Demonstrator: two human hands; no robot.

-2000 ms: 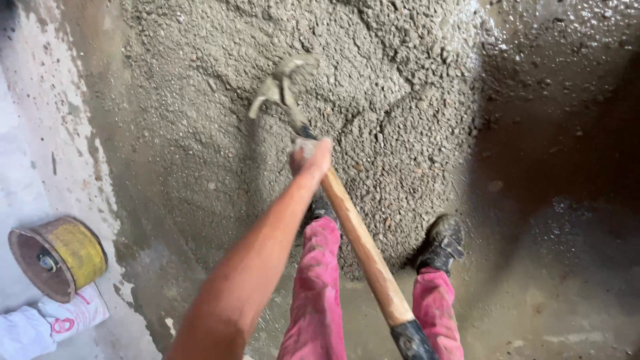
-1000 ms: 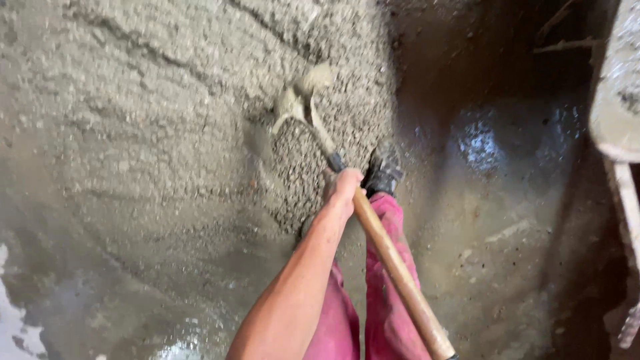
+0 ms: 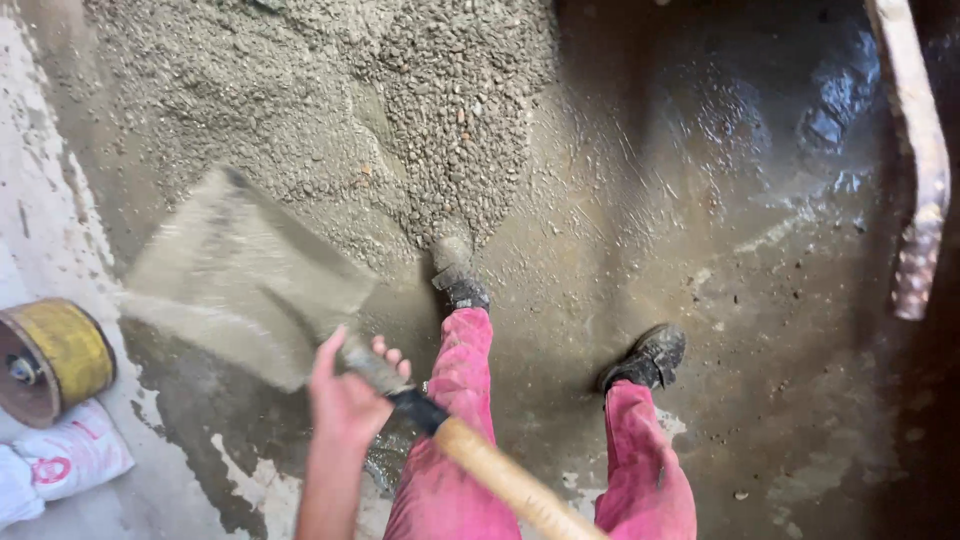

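Observation:
My left hand [image 3: 352, 397] is palm up under the metal socket of a shovel, its thumb on one side and its fingers curled up on the other. The broad shovel blade [image 3: 247, 277], coated in grey and blurred, lies left of my feet, over the lower edge of a heap of wet concrete [image 3: 300, 112]. The wooden shaft [image 3: 517, 480] with a black band runs down to the bottom edge, where its end is cut off. My right hand is out of view.
My black boots [image 3: 651, 355] stand on wet floor [image 3: 555, 322], one against the heap's gravelly edge. A yellow-wound spool [image 3: 71, 352] and a white bag with red print [image 3: 79, 450] are at left. A bent, mud-coated metal bar [image 3: 919, 165] is at upper right.
The shovel blade has come nearer and turned its broad face into view. My left hand has gone from over the shaft to palm up under it. My feet have moved apart.

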